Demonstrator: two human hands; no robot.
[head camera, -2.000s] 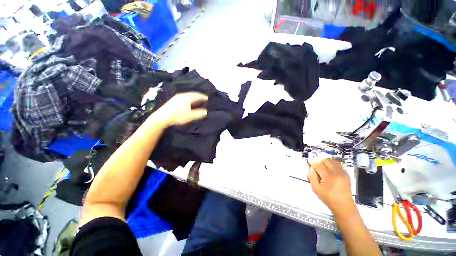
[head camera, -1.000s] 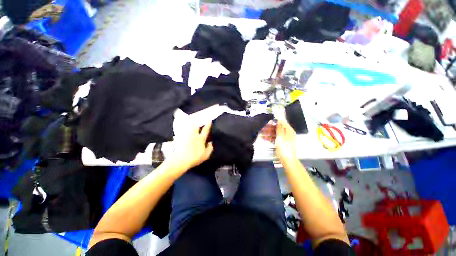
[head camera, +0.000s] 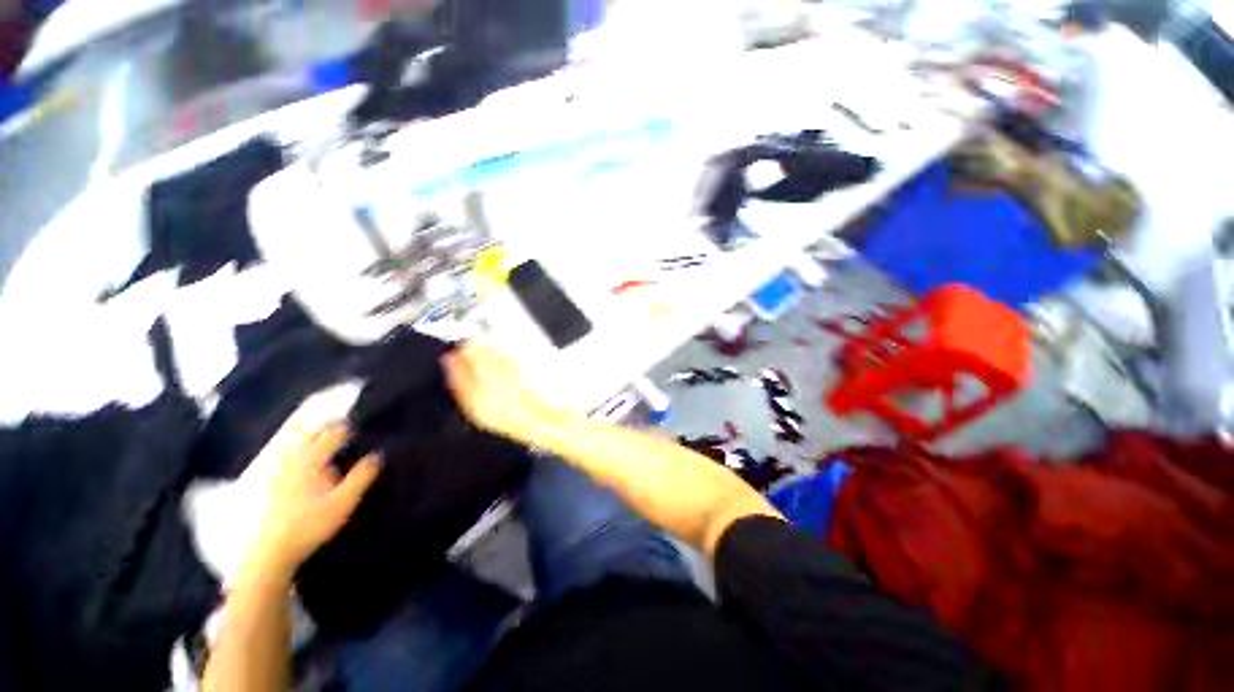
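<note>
A black garment piece (head camera: 420, 466) lies over the front edge of the white table, between my hands and partly over my lap. My left hand (head camera: 305, 487) rests at its left side, thumb and fingers apart; whether it grips the cloth is unclear. My right hand (head camera: 490, 388) holds the cloth's upper right corner. The needle area (head camera: 420, 270) of the sewing machine is just beyond, blurred. More black pieces (head camera: 278, 362) lie behind the held one, and a stack of black panels (head camera: 88, 527) is at the far left.
A smartphone (head camera: 548, 303) lies right of the needle beside a yellow patch (head camera: 490, 264). A black cloth with a white label (head camera: 792, 176) lies at the machine's right end. A red stool (head camera: 947, 358) and dark red cloth (head camera: 1029, 554) are at the right, below table height.
The view has swung to the right, bringing the dark red cloth in. The held black piece still hangs at the table's front edge between my hands. The scissors are hardly visible now.
</note>
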